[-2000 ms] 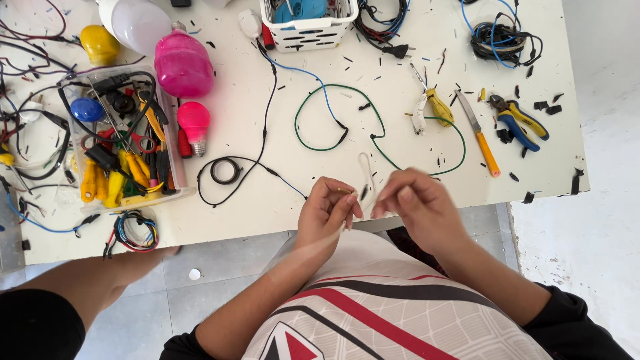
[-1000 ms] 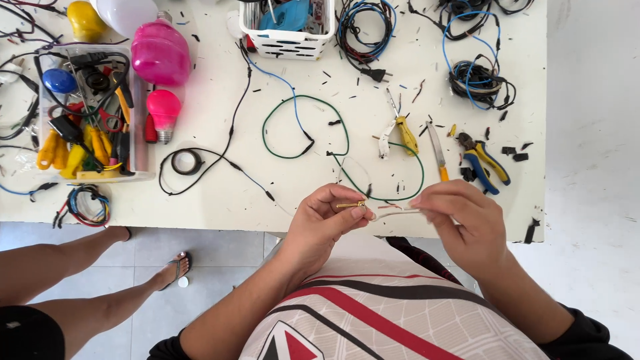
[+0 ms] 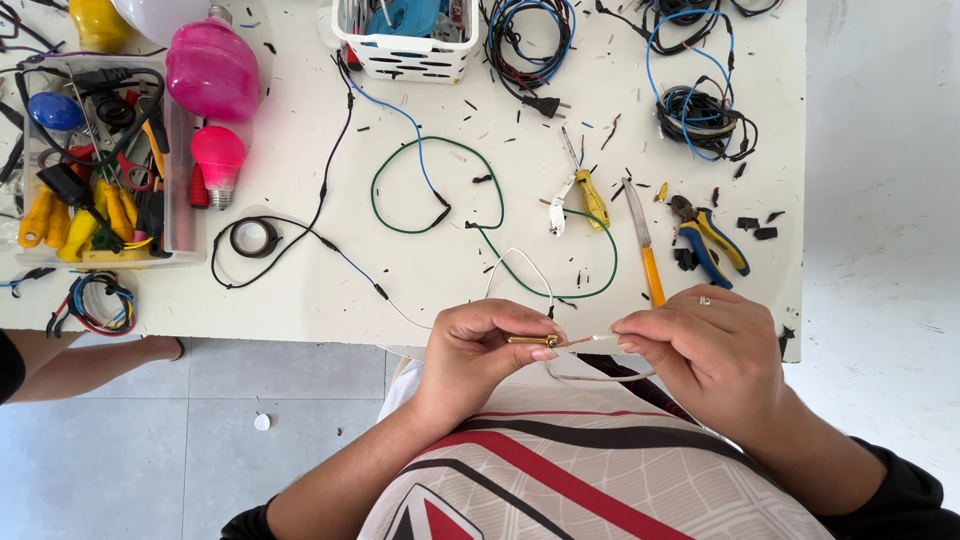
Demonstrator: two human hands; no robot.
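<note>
My left hand pinches a brass plug pin with a small screw at its right end. Between my right thumb and forefinger is a white wire; its bare twisted copper end meets the screw end of the pin. Whether the copper sits inside the pin cannot be told. My right hand wears a ring. The white wire loops below my hands, and another stretch lies on the table above them. Beyond lie a green wire, a yellow-handled screwdriver beside a white plastic piece, and an orange-handled knife.
Blue-and-yellow cutting pliers lie right of the knife. Black tape, a clear tool bin, bulbs, a white basket and coiled cables stand around. Wire scraps litter the table. Another person's leg shows at left.
The bare copper end and the brass pin's screw end now meet between my hands. The view has moved somewhat. The other person's feet, seen one second ago, are mostly out of sight.
</note>
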